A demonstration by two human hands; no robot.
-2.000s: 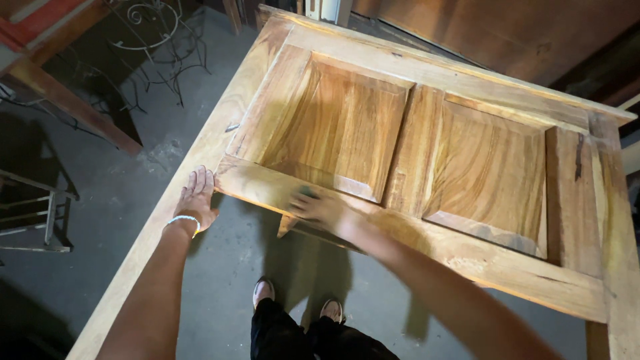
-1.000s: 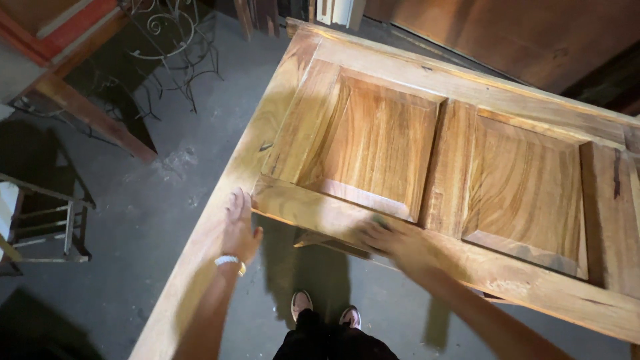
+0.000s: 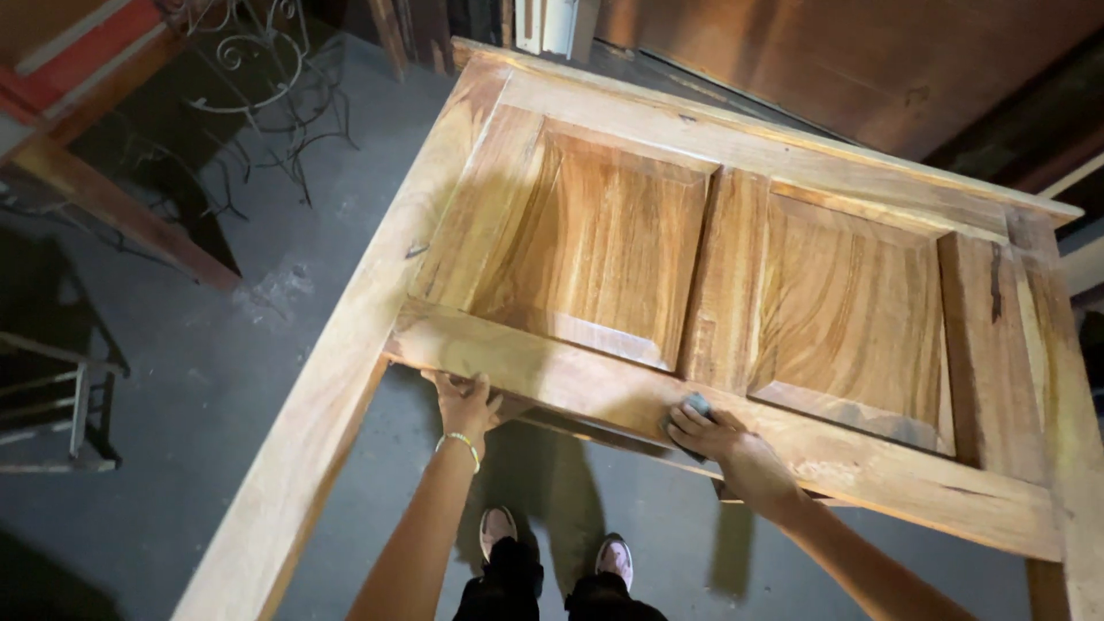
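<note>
A wooden frame with two raised panels lies before me, a long leg running down to the lower left. My right hand presses a small dark grey pad, whose material I cannot tell, on the near rail. Under the rail's left end, my left hand is at its lower edge with the fingers spread; part of that hand is hidden. It wears a beaded bracelet. The rail shows bare, pale wood.
Wrought metal scrollwork stands at the upper left, near a red and wooden piece of furniture. A metal stepped frame is at the far left. A large brown board is behind the panels.
My left hand has moved from the top of the leg's joint with the rail to the rail's lower edge. My right hand has moved rightward along the rail with the pad.
</note>
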